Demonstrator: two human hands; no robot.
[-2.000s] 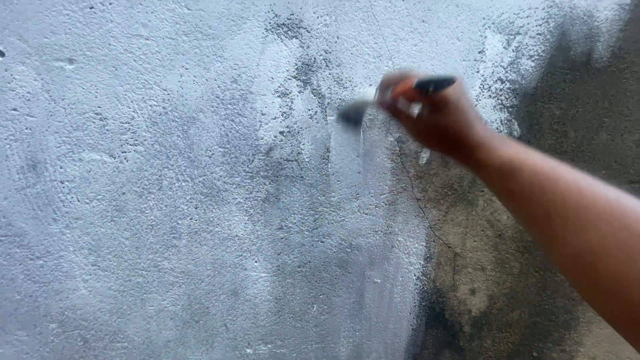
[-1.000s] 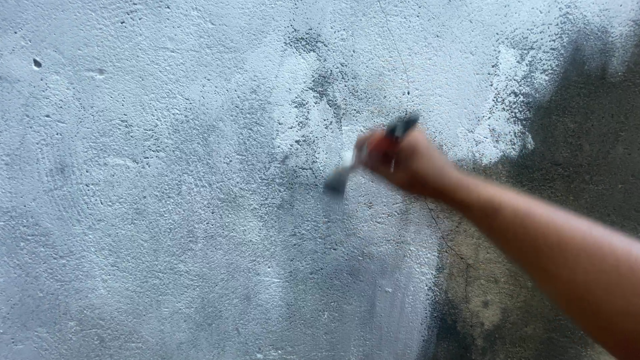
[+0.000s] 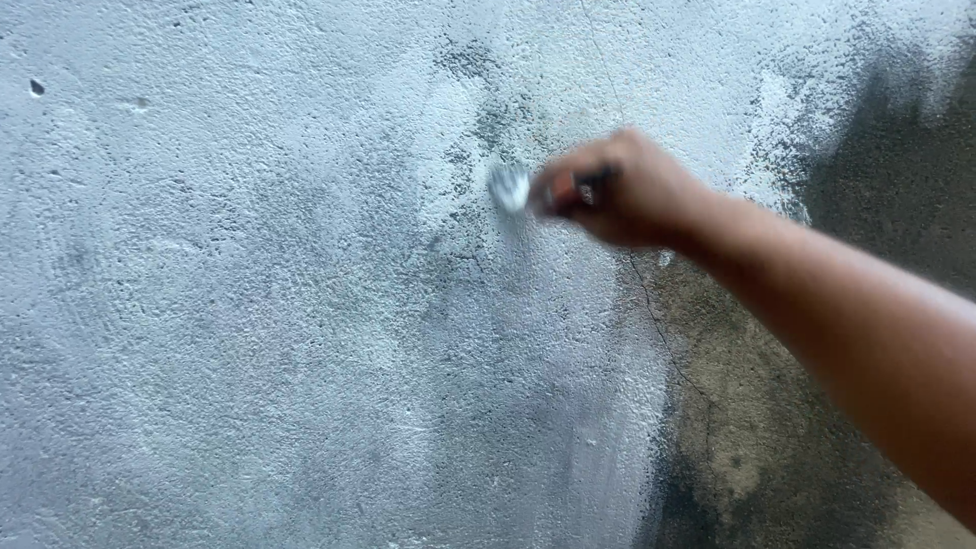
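My right hand (image 3: 610, 191) reaches in from the right, its fingers closed around the orange and black handle of a paintbrush (image 3: 509, 187). The bristles, whitish and blurred, point left and lie against a rough wall (image 3: 305, 267) coated in thin white paint. Around the bristles, dark specks show through the coat, mostly above and to the left. My left hand is out of the frame.
Bare brown and blackish wall (image 3: 762, 427) borders the paint at the right, partly behind my forearm. A thin crack (image 3: 648, 305) runs down through the surface below the hand. A small hole (image 3: 36, 88) marks the upper left.
Against the wall, the brush has gone down and then back up over the last two seconds, staying in my right hand. Its bristles pointed down and left a second ago; now they point left.
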